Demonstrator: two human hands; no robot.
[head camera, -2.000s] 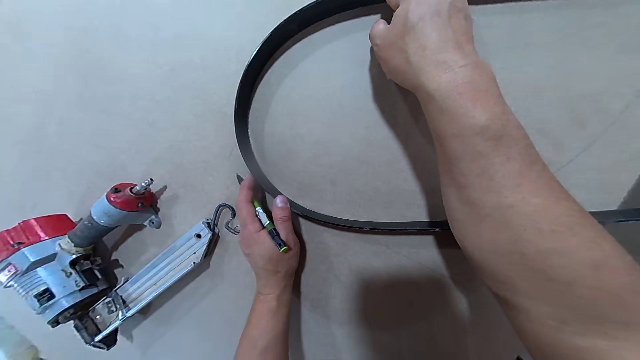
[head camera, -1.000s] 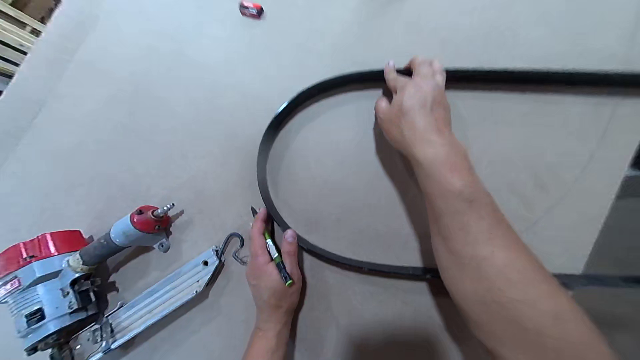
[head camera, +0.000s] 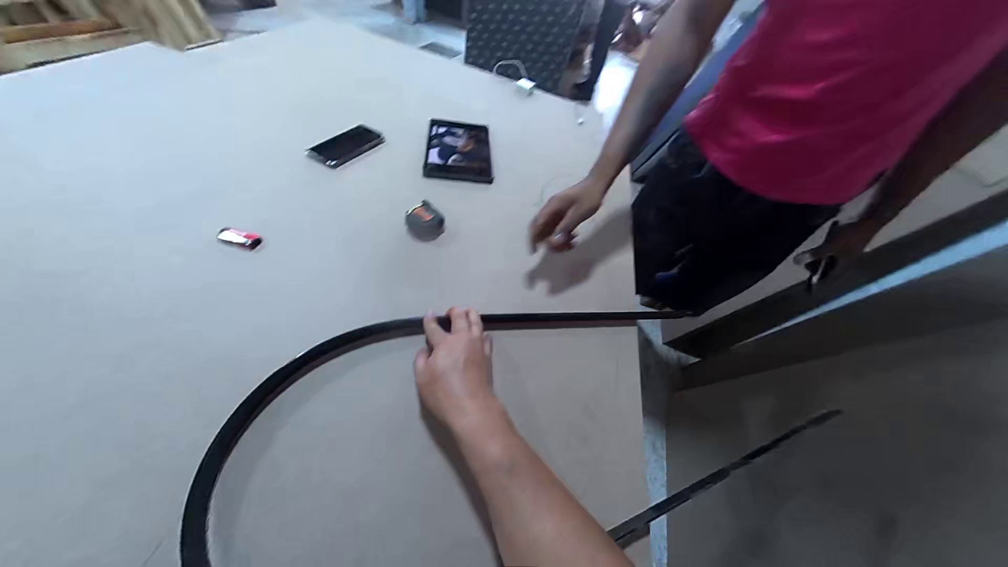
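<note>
A flexible black strip (head camera: 264, 391) stands on edge on the pale board surface, bent into a wide U that opens to the right. My right hand (head camera: 457, 362) grips its upper run with fingers over the far side and thumb on the near side. The strip's lower run passes over the board's right edge, and its end hangs beyond it. My left hand is out of view below the frame, as is the left part of the bend's lower side.
On the board lie a red and white small object (head camera: 239, 239), a grey tape measure (head camera: 425, 221), a phone (head camera: 345, 146) and a tablet (head camera: 457, 150). A co-worker in a pink shirt (head camera: 850, 94) stands at the right edge, one hand (head camera: 568, 214) over the board. Dark beams (head camera: 850, 268) lie right.
The view has swung up and right, bringing the co-worker, tablet and phone into sight. My left hand, the marker it held and the pneumatic nailer have left view. My right hand stays on the strip.
</note>
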